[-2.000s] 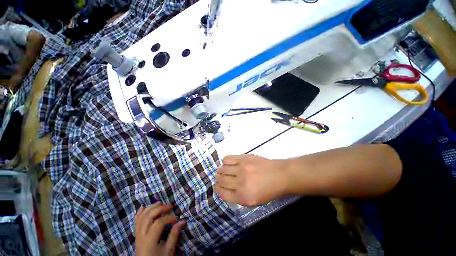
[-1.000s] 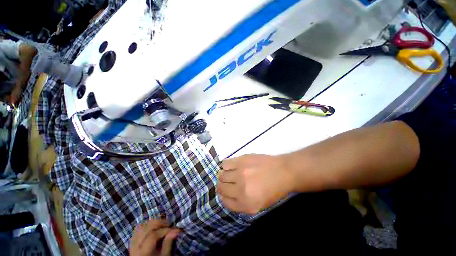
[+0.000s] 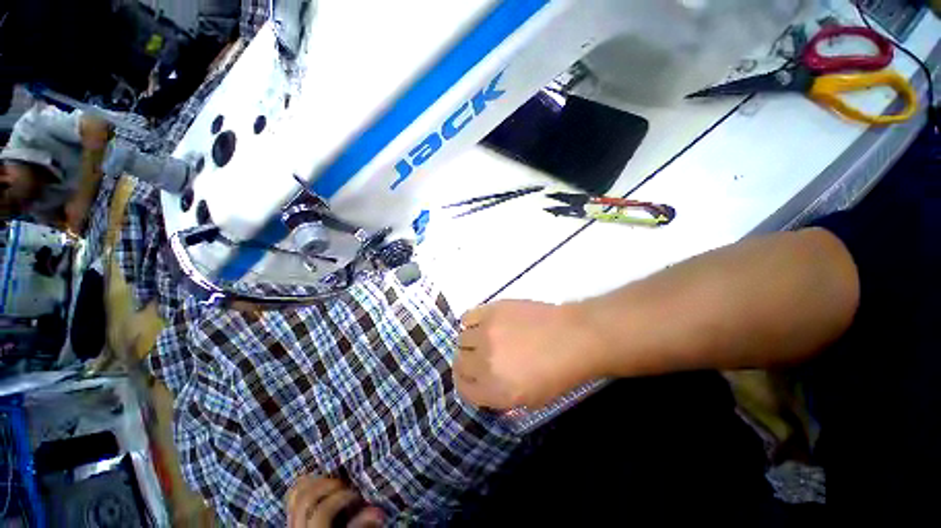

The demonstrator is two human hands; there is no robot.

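The plaid shirt fabric (image 3: 341,392) in dark, white and brown checks lies under and in front of the white sewing machine head (image 3: 341,93). My right hand (image 3: 516,356) is curled closed on the fabric's right edge, at the table's front; its fingertips are hidden. My left hand (image 3: 328,503) is at the bottom of the picture, partly cut off, with bent fingers on the fabric; whether it pinches cloth is unclear. The needle area is mostly hidden behind the chrome loop (image 3: 268,299) and metal parts.
Thread snips (image 3: 619,210) and dark tweezers (image 3: 495,200) lie on the white table. A black flat rectangle (image 3: 578,134) lies under the machine arm. Scissors with red and yellow handles (image 3: 805,80) lie farther right. Another person (image 3: 62,150) is at the upper left.
The view has shifted, moving the machine in the picture. My left hand sits lower and is more cut off, with fingers more curled than two seconds ago. My right hand stays on the fabric edge.
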